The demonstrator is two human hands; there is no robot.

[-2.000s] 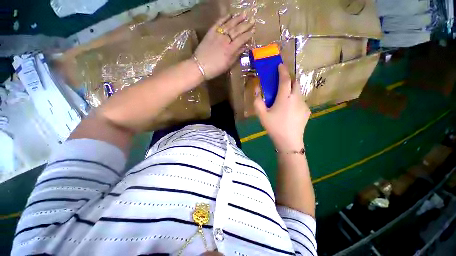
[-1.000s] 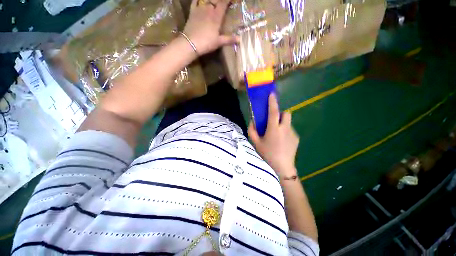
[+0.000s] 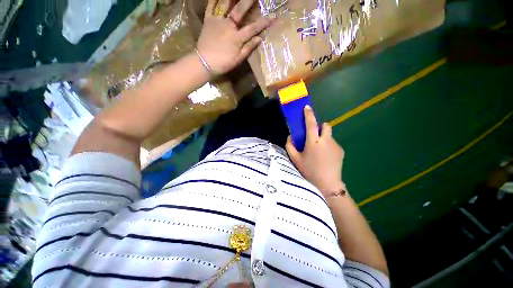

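Note:
A brown carton (image 3: 382, 34) with handwritten black marks and shiny clear tape lies at the top, its near edge over the green floor. My right hand (image 3: 319, 152) is closed around the blue body of a tape dispenser (image 3: 296, 115). The dispenser's orange-yellow head is at the carton's near left corner. My left hand (image 3: 228, 40) lies with spread fingers on the carton's left edge; its upper fingers are cut off by the picture's top. A second taped carton (image 3: 169, 67) lies to the left, partly behind my left forearm.
White papers (image 3: 62, 107) lie in a loose, blurred pile at the left. A crumpled translucent bag (image 3: 87, 19) is at the top left. The green floor (image 3: 388, 135) with yellow lines is at the right. Dark racks with pale bars (image 3: 478, 222) stand at the lower right.
The carton shows a face with handwriting instead of the open flaps seen earlier. The dispenser has moved down to the carton's near edge. My left hand has shifted slightly left.

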